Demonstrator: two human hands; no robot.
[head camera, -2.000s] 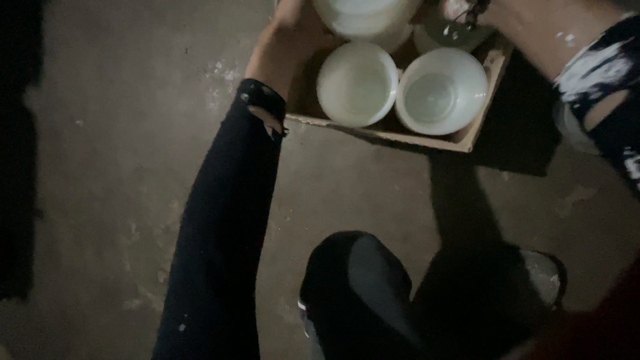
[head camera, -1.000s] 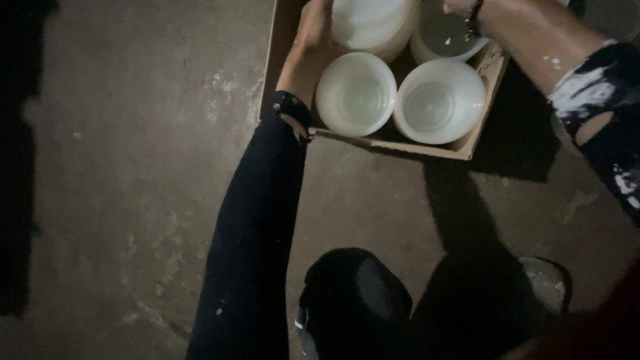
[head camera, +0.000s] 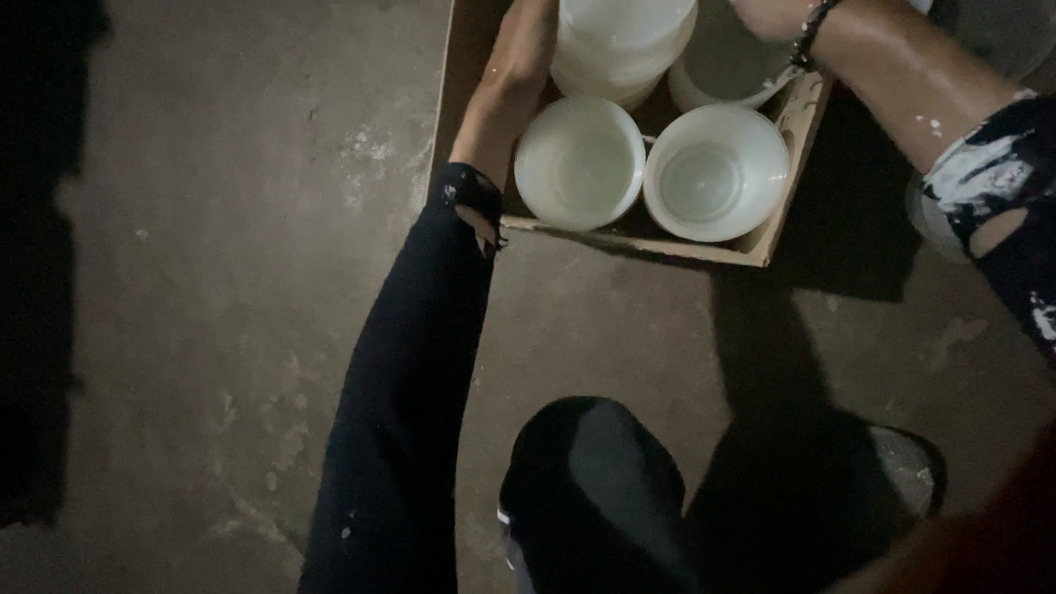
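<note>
Several round, whitish plastic tubs stand in a shallow box (head camera: 635, 241) at the top of the head view. Two open ones, a left tub (head camera: 580, 165) and a right tub (head camera: 716, 173), sit side by side at its near edge. Behind them is a taller tub or stack (head camera: 624, 49), and beside it a tub (head camera: 734, 62) with a grey inside. My left hand (head camera: 528, 33) reaches in along the box's left side; its fingers are out of frame. Above the grey tub is my right hand (head camera: 771, 12), cut off by the top edge, so its grip is hidden.
The box rests on a stained concrete floor (head camera: 247, 247). Another clear round container (head camera: 936, 219) is partly hidden by my right sleeve, and a larger round vessel (head camera: 1002, 33) is at the top right. My knee (head camera: 594, 487) and a shoe (head camera: 907, 470) are below the box.
My left arm has shifted slightly right since the oldest frame and lies inside the box's left side. My right hand stays around the grey tub.
</note>
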